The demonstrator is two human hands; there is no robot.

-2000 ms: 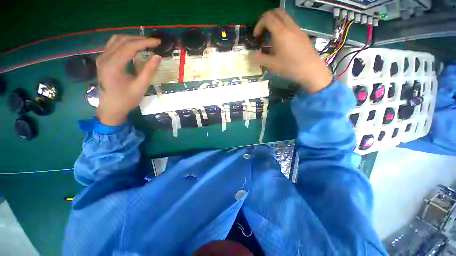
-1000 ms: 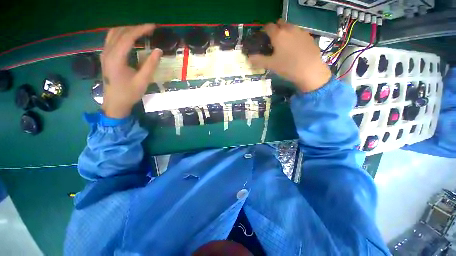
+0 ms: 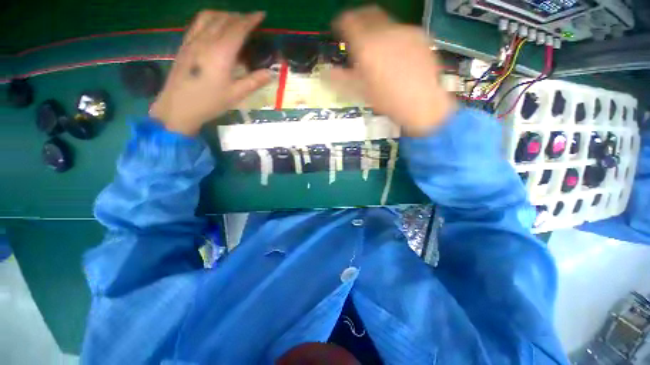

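Black round modules stand in a row along the cream rear strip [image 3: 310,89], among them one module [image 3: 300,51] beside the red tape [image 3: 281,87]. My left hand [image 3: 208,71] is at the row's left end, thumb and fingers apart around a module [image 3: 259,51]; contact is unclear. My right hand [image 3: 392,68] is blurred over the row's right end, by a module with a small yellow light [image 3: 340,48]. Its fingertips and anything in them cannot be made out. The white front strip [image 3: 306,133] lies nearer me, with taped black contact stations [image 3: 317,158].
Loose black modules [image 3: 57,154] and a shiny one [image 3: 92,106] lie on the green mat at left. A white foam tray [image 3: 581,132] with some red-faced modules [image 3: 557,145] is at right. Thin wires [image 3: 514,65] run from a grey power supply [image 3: 545,14] at top right.
The view has shifted a little. My right hand has moved left over the row and now covers its right end. My left hand stays by the left-end module, its fingers a little wider apart.
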